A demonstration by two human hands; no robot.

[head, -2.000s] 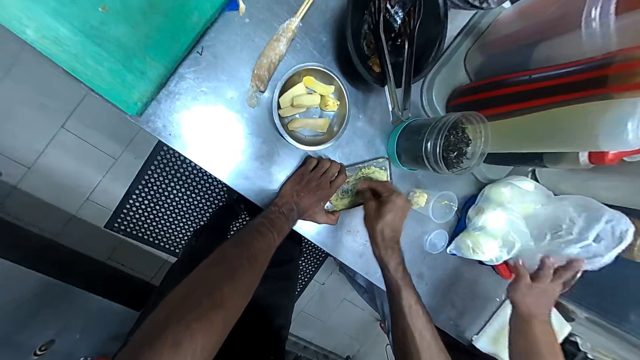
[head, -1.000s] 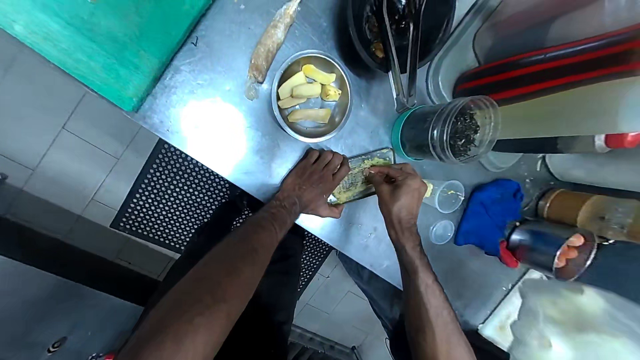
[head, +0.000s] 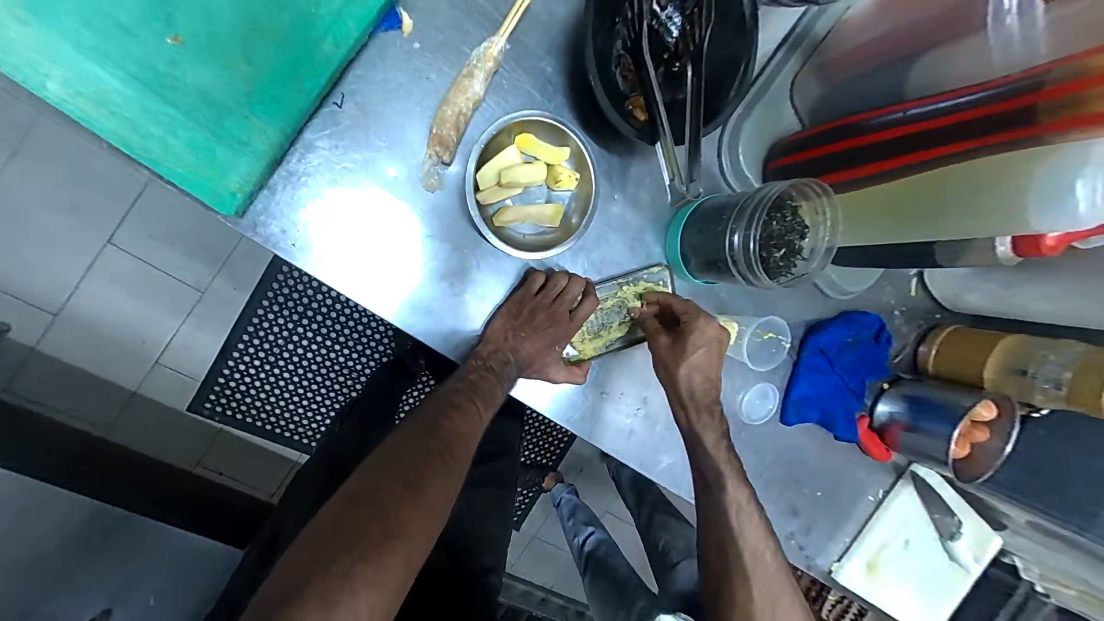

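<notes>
My left hand grips the left end of a flat metal grater, which lies on the steel counter covered in yellow gratings. The fingertips of my right hand are pinched at the grater's right part; whatever they hold is hidden. Above the grater stands a round steel bowl with several peeled yellow pieces, perhaps ginger. Right of my right hand lies a clear plastic cup with some yellow gratings, and a small clear lid is below it.
A green cutting board, a wrapped skewer, a black bowl with tongs and a jar of dark dried leaves surround the work. Rightward are a blue cloth, a steel cup and a knife on a white board. Another person's legs show below.
Another person's hand and the white plastic bag at the right have gone from view. The blue cloth and steel cup they covered now show. My hands remain at the grater.
</notes>
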